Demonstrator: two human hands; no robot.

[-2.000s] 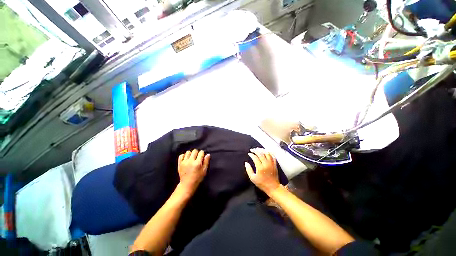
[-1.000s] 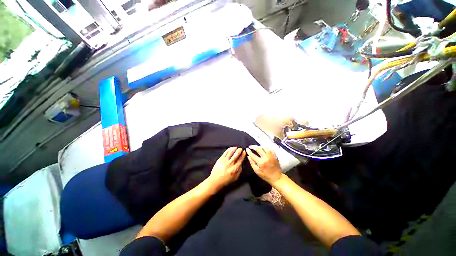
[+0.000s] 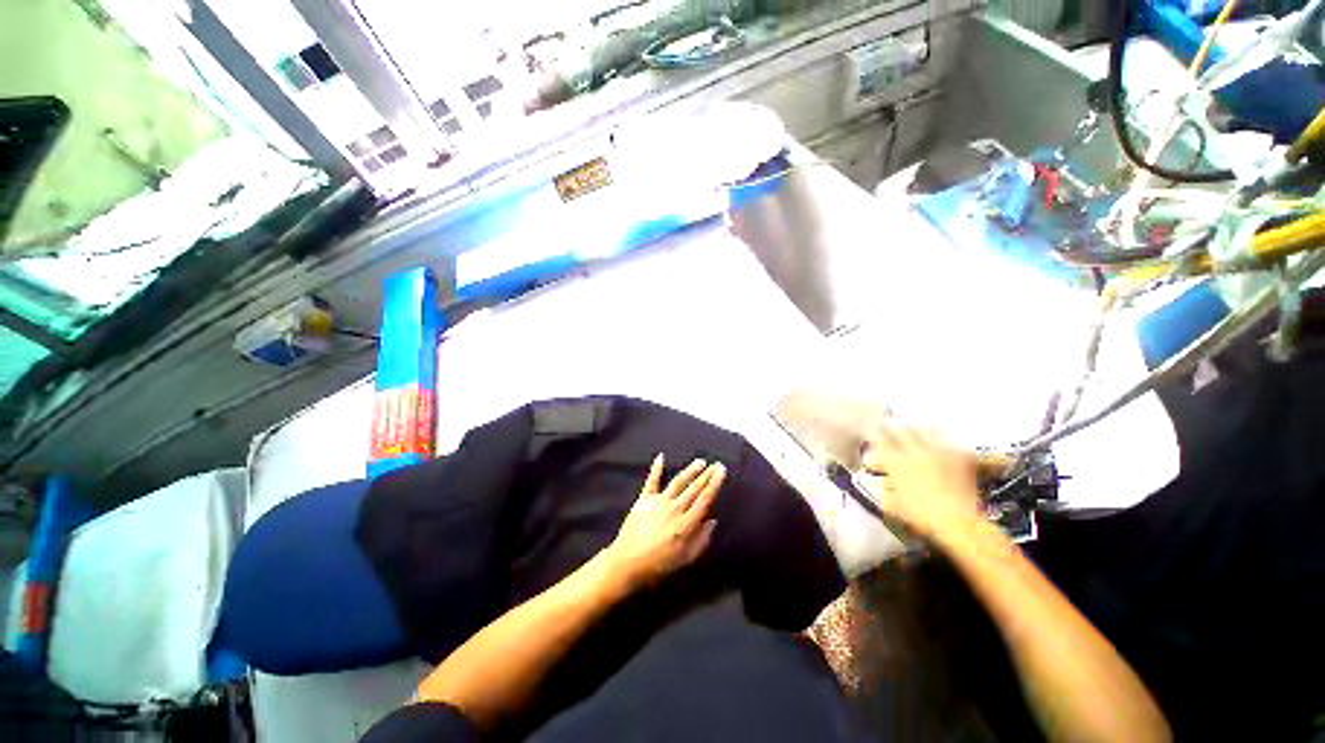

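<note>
A dark garment (image 3: 581, 494) is draped over the right part of the navy-blue padded form (image 3: 308, 581), with a small grey patch near its upper edge. My left hand (image 3: 671, 523) lies flat on the middle of the garment, fingers spread and holding nothing. My right hand (image 3: 930, 486) is blurred and lies over the handle of the steam iron (image 3: 1029, 494), at the right of the garment. It hides most of the iron. Whether its fingers are closed round the handle is not clear.
The white padded table top (image 3: 625, 327) extends behind the garment. A blue bar with a red-orange label (image 3: 404, 370) stands behind the form. Hoses and cords (image 3: 1235, 261) run from the iron to the upper right. A grey bin (image 3: 1032, 87) with small items is at the back right.
My right hand has left the garment and moved right to the iron. My left hand stays on the garment, its fingers more spread. The camera view has shifted slightly.
</note>
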